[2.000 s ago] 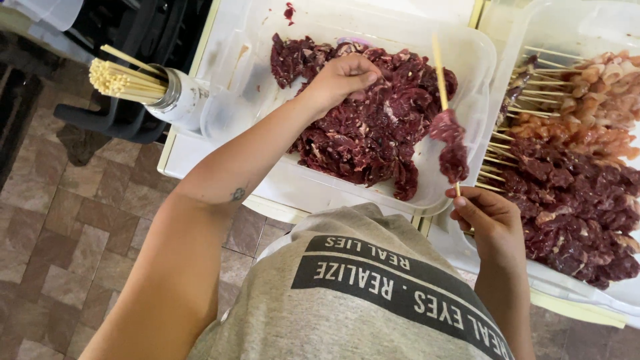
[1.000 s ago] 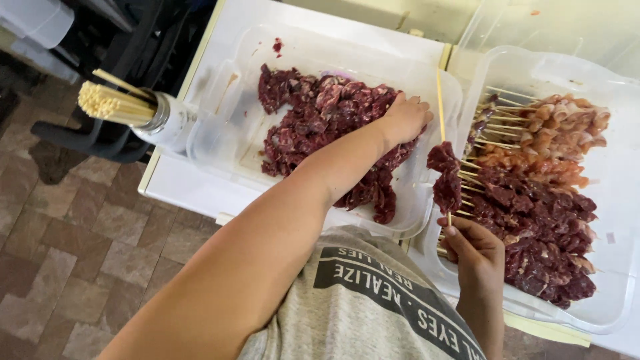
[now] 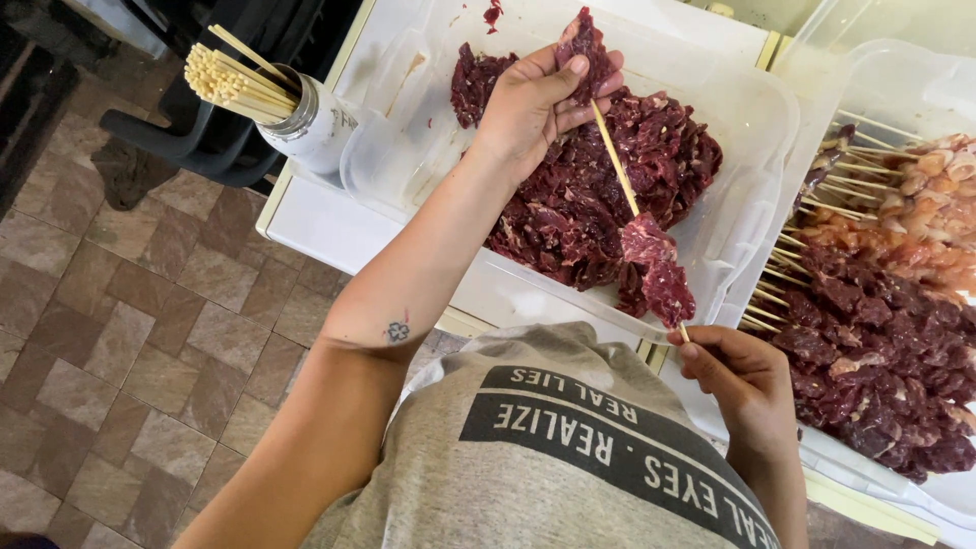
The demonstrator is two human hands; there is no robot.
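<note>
My left hand (image 3: 534,107) holds a flat piece of raw dark red meat (image 3: 587,57) between thumb and fingers, over the far side of a plastic tub (image 3: 762,145). The upper end of a wooden skewer (image 3: 616,158) meets the lower edge of that piece; whether it has pierced it I cannot tell. Threaded meat (image 3: 659,267) sits bunched on the skewer's lower part. My right hand (image 3: 736,374) pinches the skewer's bottom end, near the tub's front right corner. Below my left hand, a heap of sliced raw meat (image 3: 564,206) lies in the tub.
A second plastic tub (image 3: 854,450) on the right holds dark meat skewers (image 3: 877,366) and paler ones (image 3: 942,183), their sticks pointing left. Bare skewers (image 3: 240,84) stand in a jar (image 3: 320,126) at the white table's (image 3: 328,221) left end. Black chairs (image 3: 221,137) stand beyond.
My left hand, empty over the heap two seconds ago and reaching into its right side one second ago, now holds a meat piece at the skewer's upper end. My right hand still holds the skewer.
</note>
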